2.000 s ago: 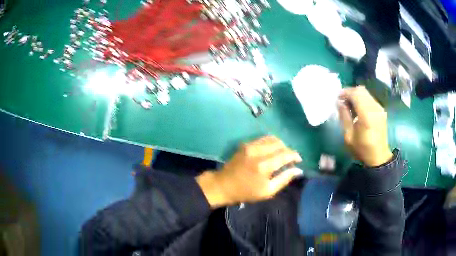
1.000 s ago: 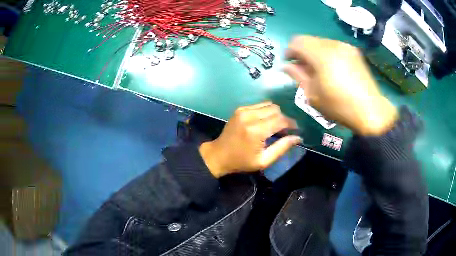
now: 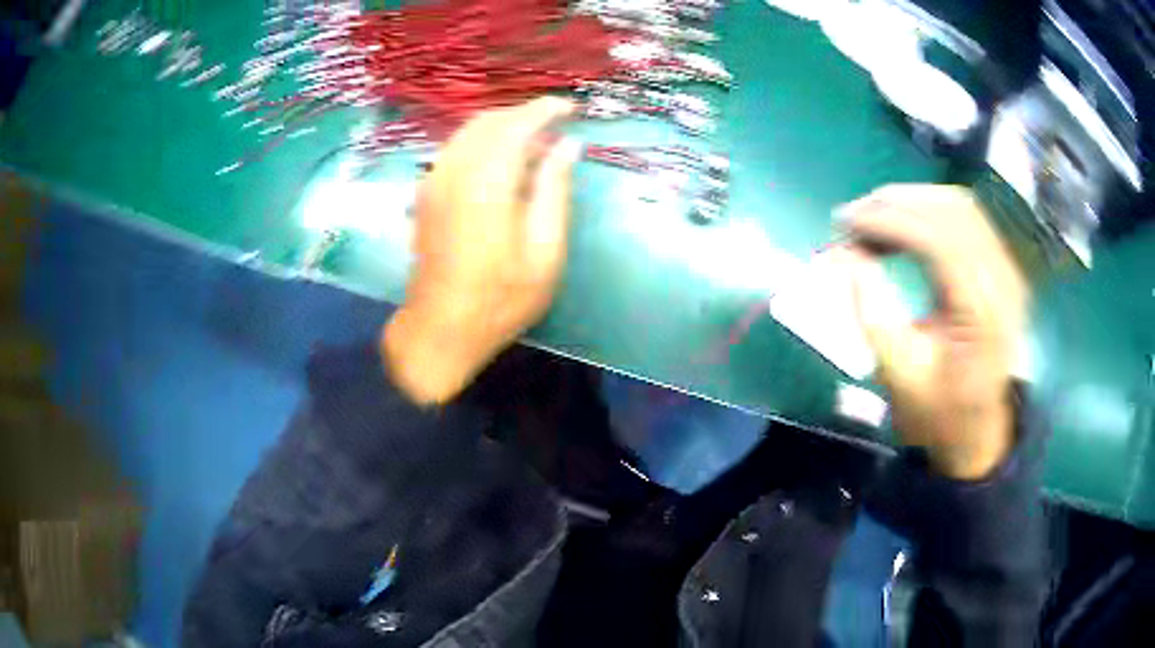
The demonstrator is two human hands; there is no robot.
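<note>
The view is blurred. A white plastic housing [image 3: 817, 310] lies on the green mat near its front edge. A faint thin red lead shows at its left side. My right hand [image 3: 950, 310] is at the housing's right edge, fingers curled and thumb over or against it; whether it grips anything is unclear. My left hand [image 3: 488, 228] is over the mat at the near side of the pile of red-wired components [image 3: 488, 57]. Its thumb and forefinger are a little apart at the wire ends, with nothing visible between them.
White round housings [image 3: 906, 82] stand in a row at the back right. A silver-grey screw feeder [image 3: 1058, 158] is beyond my right hand. A small white label [image 3: 861, 404] lies at the mat's front edge. Cardboard [image 3: 76, 576] is at lower left, beside the blue floor.
My left hand has moved from the front edge up and left to the pile. My right hand has shifted right, uncovering more of the housing.
</note>
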